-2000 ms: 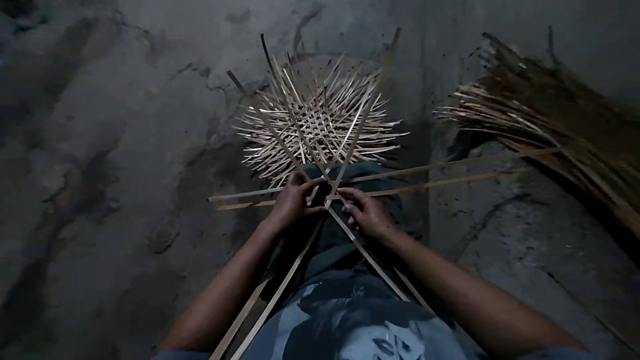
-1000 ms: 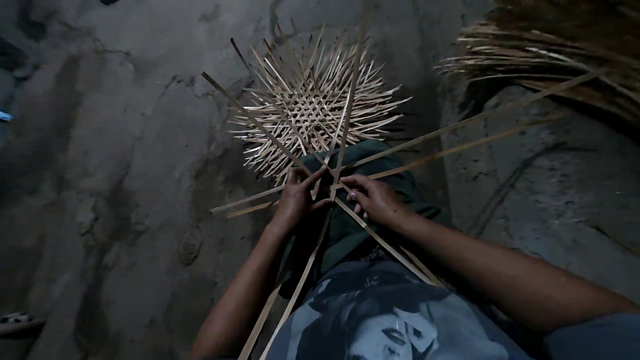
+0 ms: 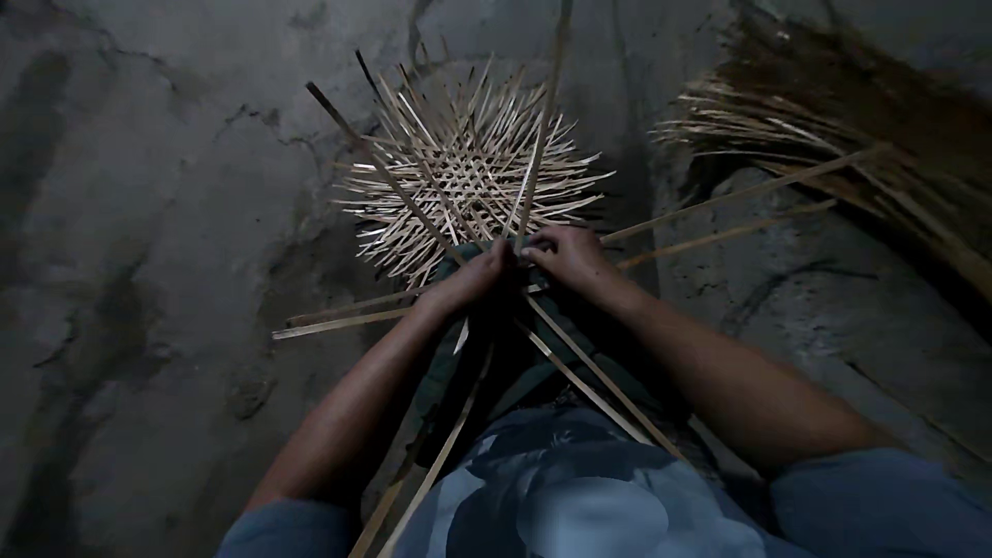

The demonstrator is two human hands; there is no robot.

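Over my lap, several long flat strips, bamboo or cane by their look, cross in a star shape; one strip [image 3: 385, 176] slants to the upper left and another [image 3: 546, 116] points up. My left hand [image 3: 490, 271] pinches the strips at the left of the crossing. On the crossing's right side my right hand [image 3: 566, 252] grips them with thumb and bent fingers. The two hands nearly touch, and they hide much of the crossing. Two strips [image 3: 589, 372] run down to the right, others down to the left across my shirt.
An openwork woven piece [image 3: 473, 174] with strip ends sticking out all round lies on the grey floor [image 3: 170, 232] just beyond my knees. At the right lies a large bundle of thin strips [image 3: 837, 147], with the right-pointing strips reaching over toward it.
My hands have come closer together at the crossing, and my right hand has moved up to its upper right side. The strips have shifted a little.
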